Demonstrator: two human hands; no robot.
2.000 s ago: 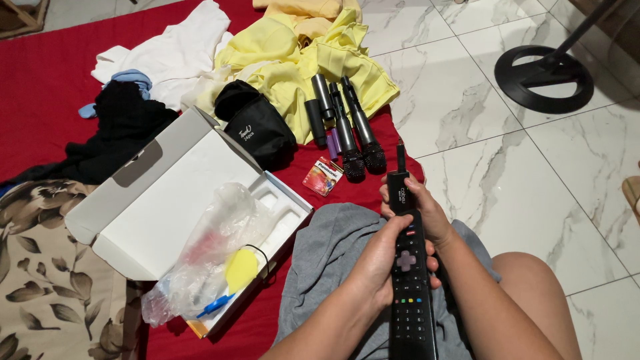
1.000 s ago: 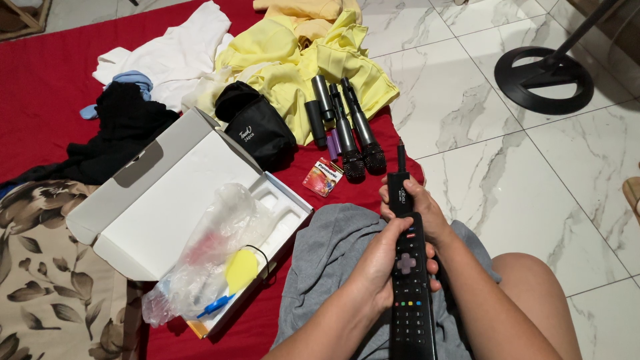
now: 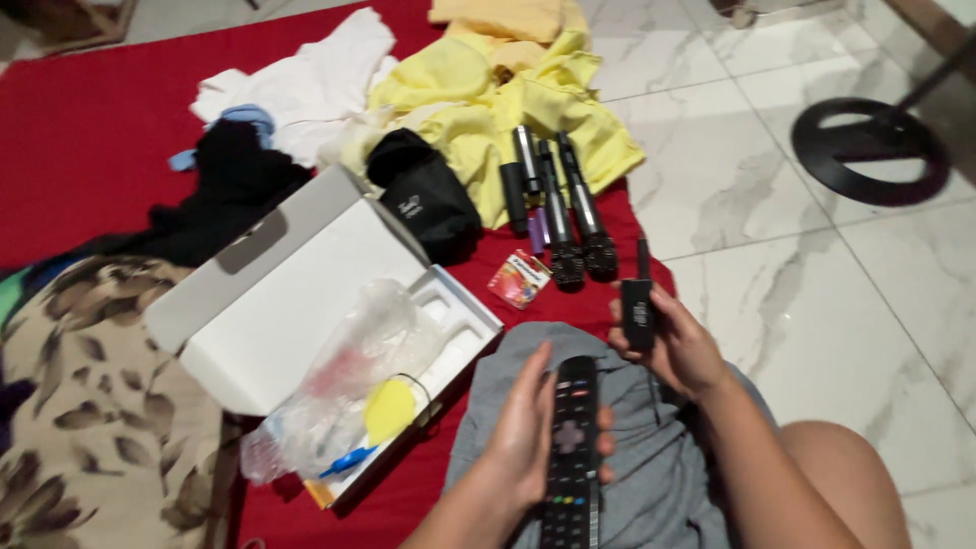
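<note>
My left hand (image 3: 526,431) is closed round a black remote control (image 3: 572,457) with many buttons, held over my lap. My right hand (image 3: 682,343) grips a small black device with a short antenna (image 3: 637,316), upright and apart from the remote. Beyond my hands two black microphones (image 3: 559,221) with mesh heads lie side by side, next to two dark cylinders (image 3: 526,156) and purple batteries (image 3: 539,230). A Panasonic battery pack (image 3: 520,279) lies on the red cloth, nearer to me than the microphones.
An open white box (image 3: 305,305) holds plastic wrap (image 3: 374,328), a yellow disc (image 3: 389,410) and a blue item (image 3: 349,461). Behind it are a black pouch (image 3: 427,198) and yellow (image 3: 457,76), white (image 3: 305,84) and black (image 3: 244,171) clothes. A round black stand base (image 3: 869,183) is on the tiles at right.
My hands have moved apart. The small black device, earlier held against the top end of the remote, is now separate in my right hand, and the remote is in my left.
</note>
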